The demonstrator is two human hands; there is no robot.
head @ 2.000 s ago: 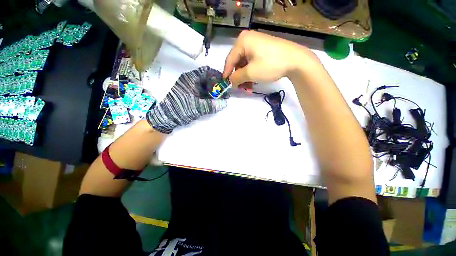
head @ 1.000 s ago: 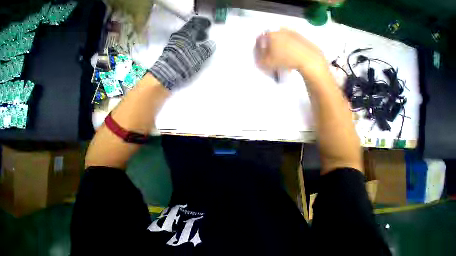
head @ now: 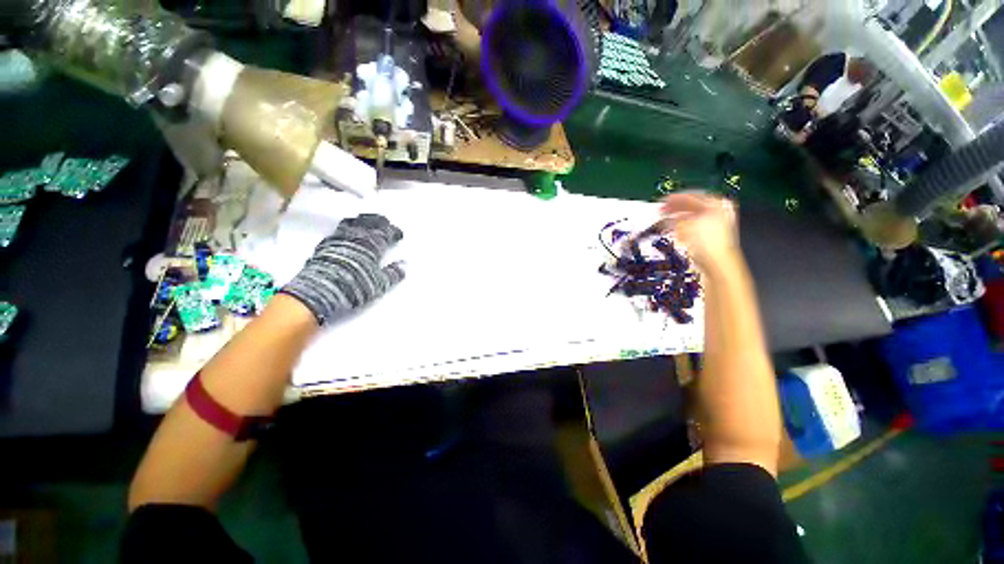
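My left hand (head: 350, 268), in a grey-black striped glove, rests over the left-middle of the white mat. Its thumb is apart from the fingers and no board shows in it. A dark red band is on my left wrist. My right hand (head: 705, 224) is bare and blurred, at the upper right edge of the cable pile (head: 658, 278). Whether it holds a cable cannot be told. The black cables lie tangled at the mat's right end. Loose green boards (head: 233, 289) lie in a pile at the mat's left end.
The fume duct (head: 270, 127) and its white nozzle hang over the mat's upper left. Behind stand the grey soldering box (head: 385, 99) and a purple-rimmed fan (head: 533, 61) on a wooden shelf board (head: 468, 141). More boards (head: 83, 173) lie on the left black table. A person is at the upper right.
The board has left my gloved hand, and the single cable is gone from the mat's middle. My right hand has moved right to the cable pile. The view has swung right and up.
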